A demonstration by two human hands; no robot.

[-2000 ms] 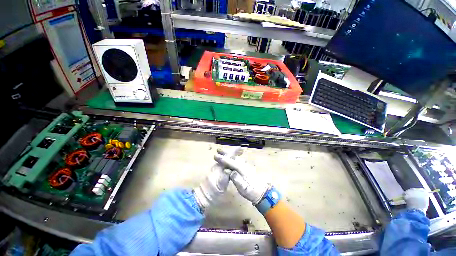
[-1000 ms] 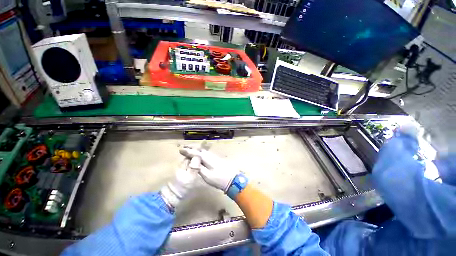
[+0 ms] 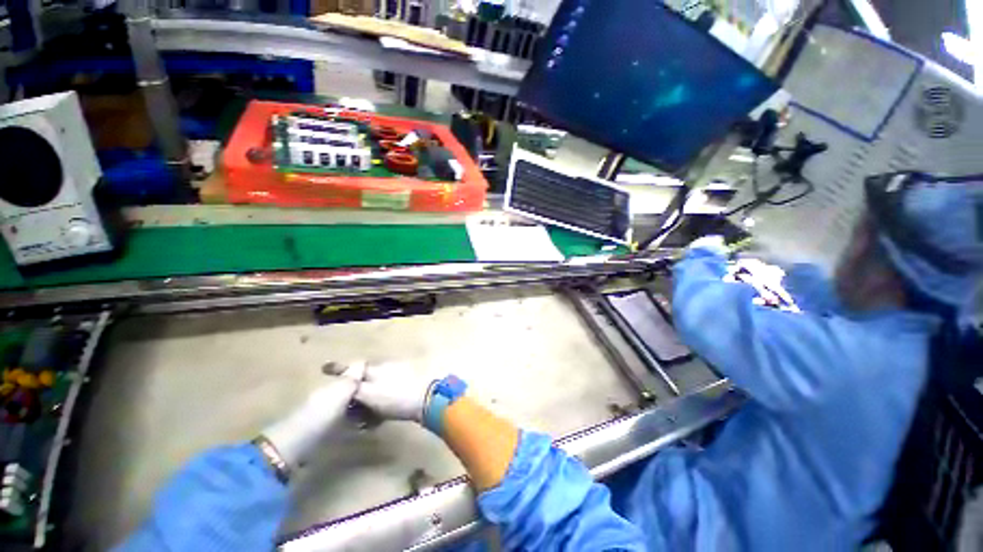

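My left hand (image 3: 310, 421) and my right hand (image 3: 395, 392), both in white gloves, meet above the pale conveyor bed (image 3: 496, 367). Their fingertips touch or overlap and are blurred, so whether the fingers are closed or grip the other glove cannot be told. No separate object shows in them. A blue band is at my right wrist. A green circuit board (image 3: 41, 350) with yellow parts lies at the far left, cut off by the picture's edge.
A person in blue (image 3: 798, 377) leans over the line at right, beside a dark frame (image 3: 647, 323). Behind the rail are a green mat (image 3: 291, 246), white fan box (image 3: 54, 178), red-orange tray with a board (image 3: 420, 196), keyboard (image 3: 566, 201) and monitor (image 3: 647, 81).
The view has swung right, so the board at left has slid mostly out and the other person shows more fully. My hands stay together, now lower and further left in the picture.
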